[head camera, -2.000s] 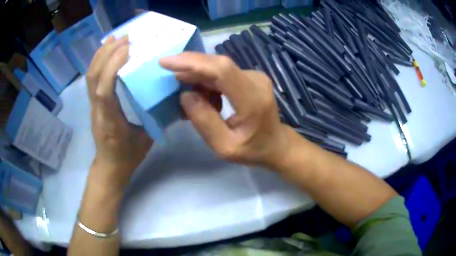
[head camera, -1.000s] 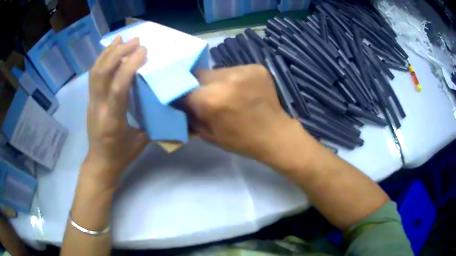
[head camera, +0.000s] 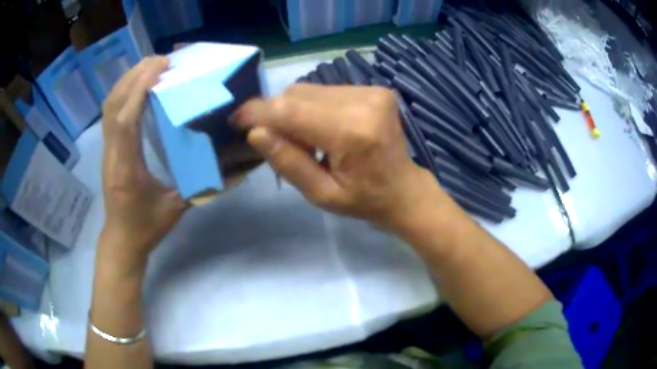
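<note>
A light blue and white retail box (head camera: 169, 137) is held up above the table's left half, its end towards me. Two light blue end flaps show, with a dark opening beside them and a brown edge low down. My left hand (head camera: 133, 151) grips the box from its left side; a thin bangle is on the wrist. My right hand (head camera: 335, 144) is at the open end, thumb and index finger close together near the dark opening. Slight blur hides whether they pinch a flap.
Standing open cartons (head camera: 54, 180) line the left; more cartons (head camera: 346, 16) stand at the back. A pile of black tubes (head camera: 468, 108), a red-yellow item (head camera: 589, 119) and crumpled clear plastic (head camera: 591, 50) lie right. A blue stool (head camera: 594, 317) is lower right.
The box has moved left and turned. Its end flaps, closer together two seconds ago, now stand apart with the dark inside showing. My right hand has drawn back from inside the end.
</note>
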